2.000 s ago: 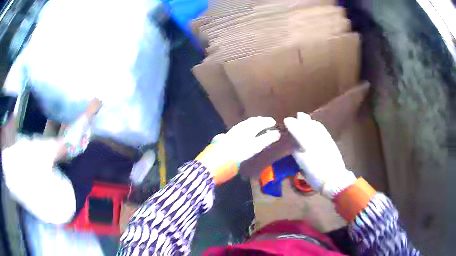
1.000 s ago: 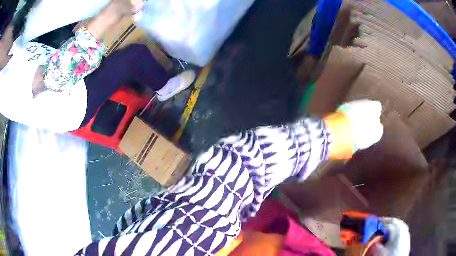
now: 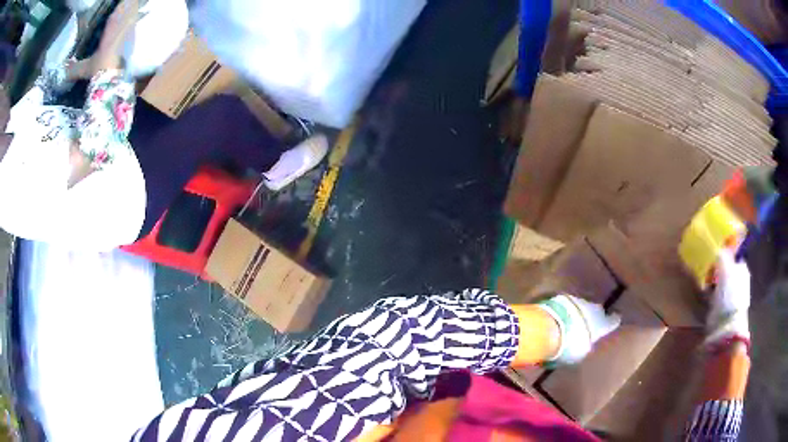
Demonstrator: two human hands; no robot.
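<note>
My right hand (image 3: 731, 298), in a white glove, holds the tape dispenser (image 3: 713, 237) with its yellow tape roll above the right side of the carton. The dispenser's orange and blue parts are blurred. My left hand (image 3: 581, 330), also gloved, lies on the carton (image 3: 618, 358) close to my lap, at its left side. Its fingers point right and I see no object in it; how far they are apart is unclear. The carton's flaps are folded in, with a dark seam between them. Flat cartons (image 3: 635, 177) lean in a thick fanned stack just beyond.
A blue bin (image 3: 533, 47) stands behind the stack. At the left a person in a white top sits on a red stool (image 3: 226, 203), near a taped brown box (image 3: 266, 274) and a white plastic-wrapped bundle (image 3: 311, 52). A long white bundle (image 3: 86, 337) lies at the lower left.
My right hand has raised the tape dispenser from low by my lap to the upper right. My left hand has moved down from the stack onto the carton. The seated person's arm has shifted left.
</note>
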